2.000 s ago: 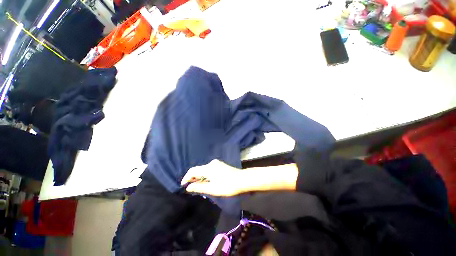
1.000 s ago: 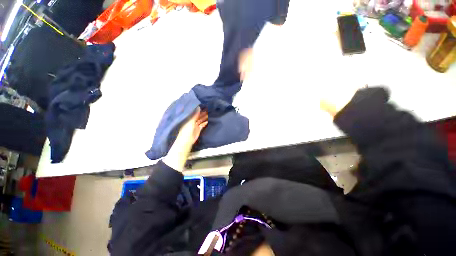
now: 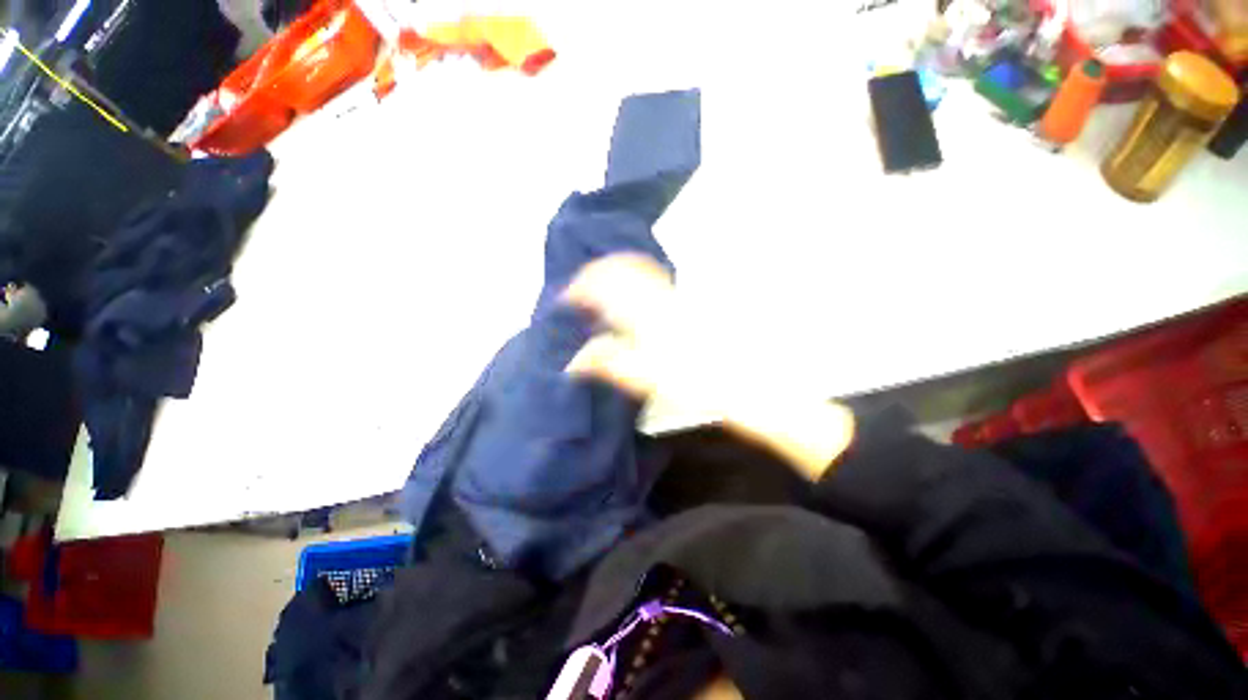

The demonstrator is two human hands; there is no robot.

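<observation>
Navy trousers (image 3: 548, 424) lie bunched at the middle of the table's front edge. One narrow end (image 3: 654, 134) points away across the table, and the near part hangs over the edge towards my lap. My right hand (image 3: 619, 321) is motion-blurred over the middle of the cloth. Whether it grips the cloth or holds a tool cannot be told. My left hand is not visible; the cloth and my dark sleeve cover the area at the lower left.
White table (image 3: 370, 274). Dark garments (image 3: 158, 301) lie at its left end. An orange-red basket (image 3: 288, 82) stands at the back left. A phone (image 3: 905, 123), orange spool (image 3: 1074, 103) and amber jar (image 3: 1167, 130) are at the right. Blue basket (image 3: 349, 554) below left; red baskets (image 3: 1177, 410) lower right.
The trousers have been drawn back towards my lap and over the table edge. My right hand has moved left from the bare table onto the cloth. My left hand has gone out of sight.
</observation>
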